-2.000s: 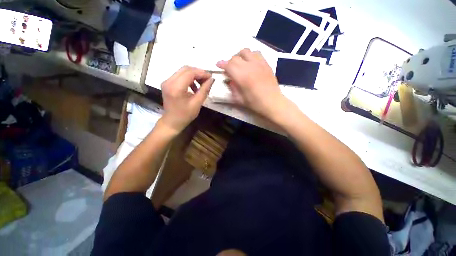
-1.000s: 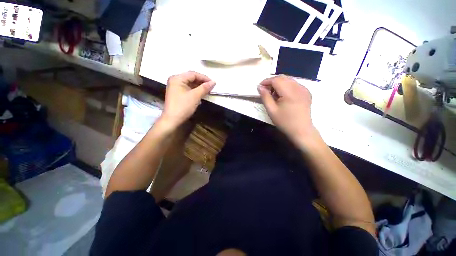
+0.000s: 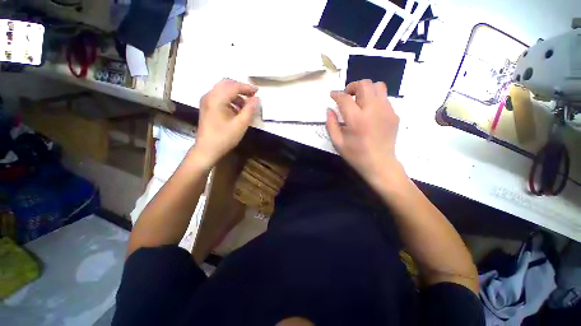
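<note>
A white piece lies at the table's front edge between my hands, with a thin dark line along its near edge. My left hand is at its left end, thumb and fingertips close together. My right hand is at its right end, thumb and fingers slightly apart. Whether either hand grips the piece is unclear. A narrow beige strip with a raised right end lies just behind it. A dark patch piece with white border lies behind my right hand, beside a loose pile of similar pieces.
The sewing machine head is at the right, with its dark-outlined bed and dark-red scissor loops near it. A neighbouring table at the left holds red-handled scissors, dark cloth and a lit phone-like screen.
My hands first worked close together, then moved apart to the ends of the white piece. Since the last earlier frame, my right fingers have risen towards its far side. The beige strip remains behind.
</note>
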